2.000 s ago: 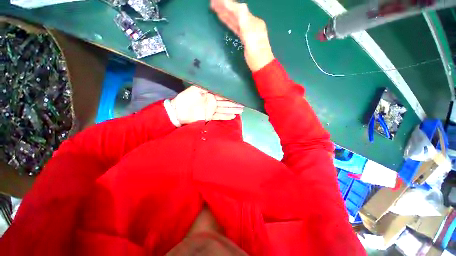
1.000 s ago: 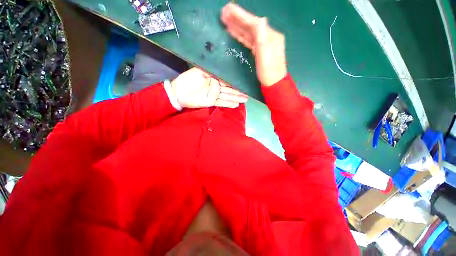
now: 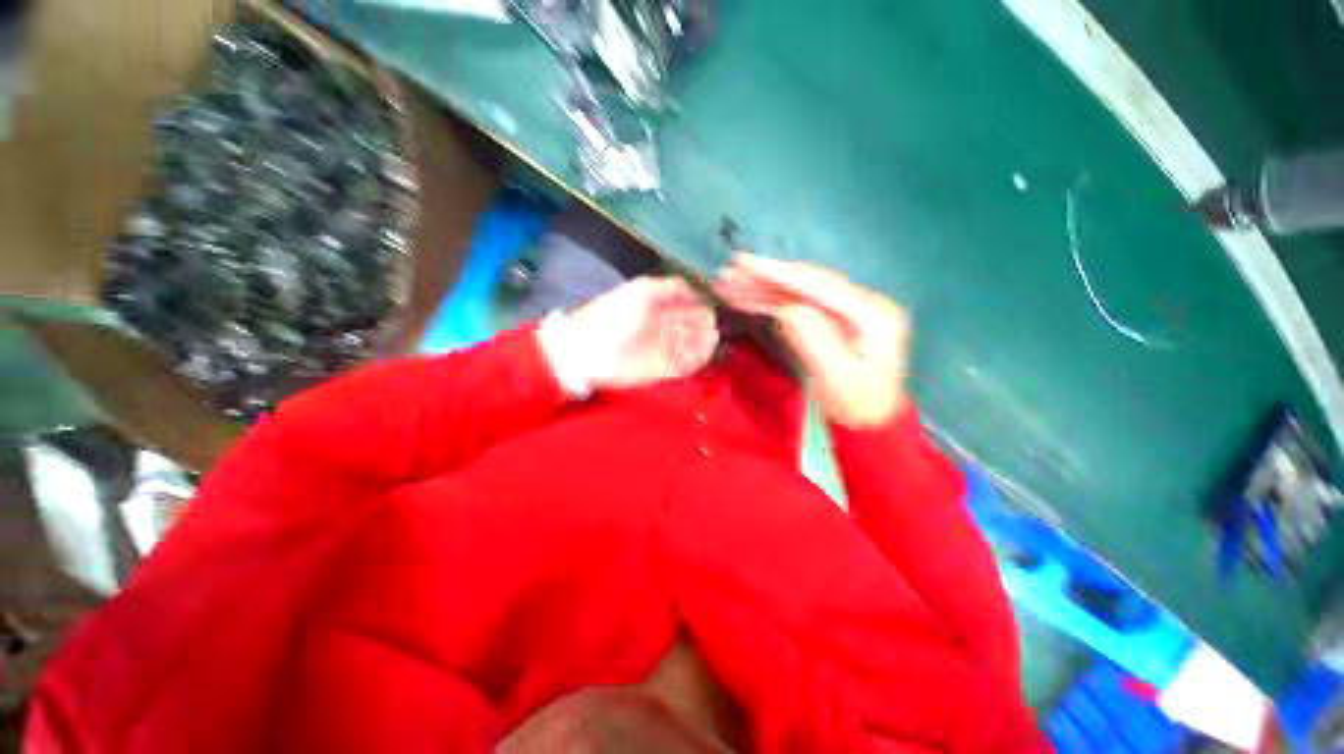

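Observation:
The view is blurred by motion. My left hand (image 3: 641,336) is cupped at the bench's near edge, its fingers curled; I cannot tell whether anything lies in it. My right hand (image 3: 840,336) is open with its fingers bent, pointing at my left fingers. The hands nearly touch over the edge of the green bench (image 3: 899,177). No small silvery specks can be made out on the bench now. A small dark mark (image 3: 731,231) lies just beyond the hands.
Silvery circuit boards (image 3: 619,159) lie on the bench, upper left. A carton (image 3: 450,221) holds a large heap of boards (image 3: 273,221). A grey screwdriver (image 3: 1304,192) shows at upper right. A thin pale wire (image 3: 1088,273) and a parts box with blue-handled pliers (image 3: 1253,538) are at right.
My right hand has come back from over the bench to the edge beside my left hand, whose fingers have curled. The specks no longer show. The view has shifted, and the screwdriver shows again.

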